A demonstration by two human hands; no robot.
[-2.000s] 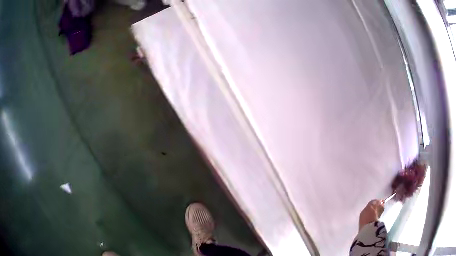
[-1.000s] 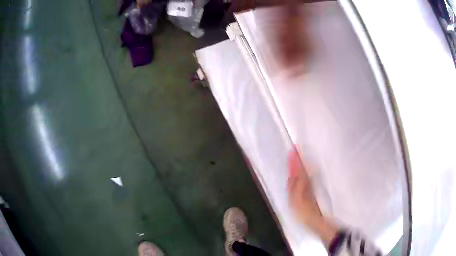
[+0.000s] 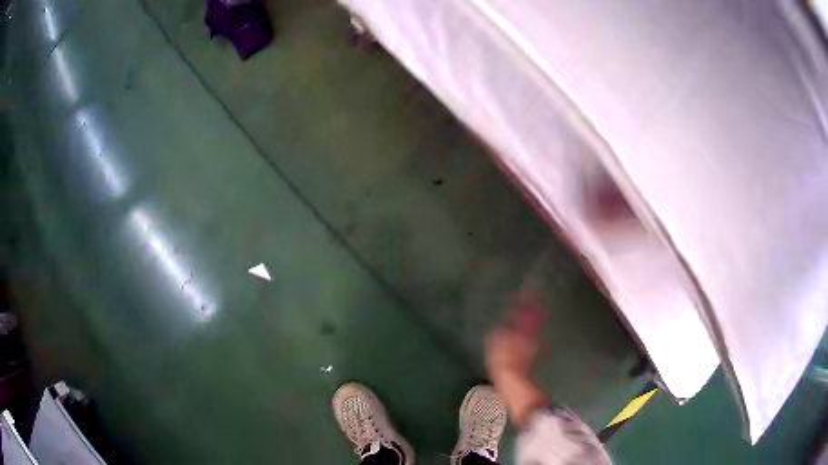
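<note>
My right hand [image 3: 510, 354], bare and blurred, is closed on the feather duster at the lower middle, over the green floor. A red part of the handle shows at the fingers. The duster's plume [image 3: 610, 202] is a reddish-brown blur over the lower white-covered board [image 3: 545, 150]; motion blur hides the rest of the handle and whether the plume touches. The upper white-covered board [image 3: 717, 173] fills the right side. My left hand is not in view.
Purple fabric [image 3: 241, 27] lies at the upper left. A white scrap [image 3: 260, 272] is on the floor [image 3: 300, 318]. My shoes [image 3: 368, 418] are at the bottom. Yellow-black tape [image 3: 629, 410] is near the boards' lower corner. Pale panels [image 3: 64, 431] stand at the lower left.
My right hand has moved off the boards to a place over the floor, and the plume has swept down toward the boards' near edge. The camera view has shifted, bringing both shoes and the tape into view.
</note>
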